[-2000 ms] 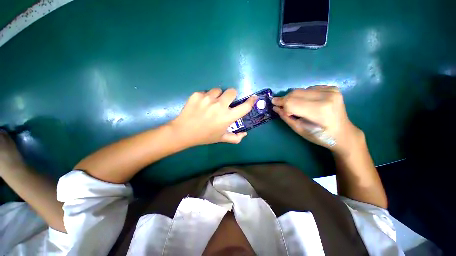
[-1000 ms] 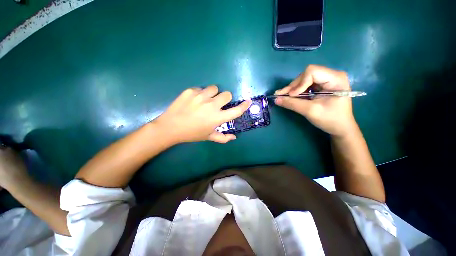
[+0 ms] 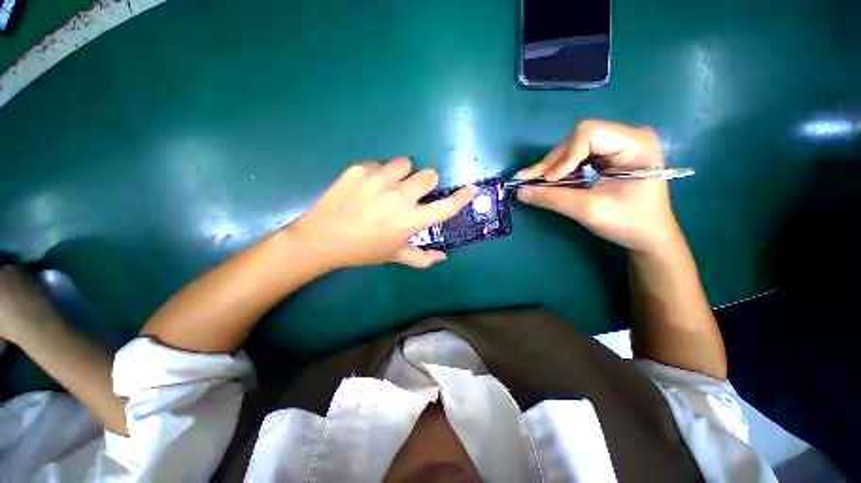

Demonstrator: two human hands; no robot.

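A small dark device [image 3: 468, 224] lies at the centre, on or just above the green bench. A bright white round part [image 3: 483, 204] shows near its right end, and white marks show at its left end. My left hand [image 3: 378, 217] holds the device's left part, with the index finger across its top and the thumb at the near edge. My right hand [image 3: 604, 179] grips a slim silvery tool [image 3: 651, 174] like a pen. The tool's thin dark tip is at the device's upper right corner; whether it touches cannot be told.
A smartphone [image 3: 566, 47] lies on the green bench [image 3: 330, 75] beyond my hands. A curved, worn pale strip [image 3: 66, 42] crosses the upper left. A small dark object [image 3: 8, 14] is at the top left corner. Another person's arm [image 3: 61, 358] is at the left edge.
Two seconds ago my right hand was lower, with the tool mostly hidden, and the device was more tilted. Since one second ago the hands have barely moved.
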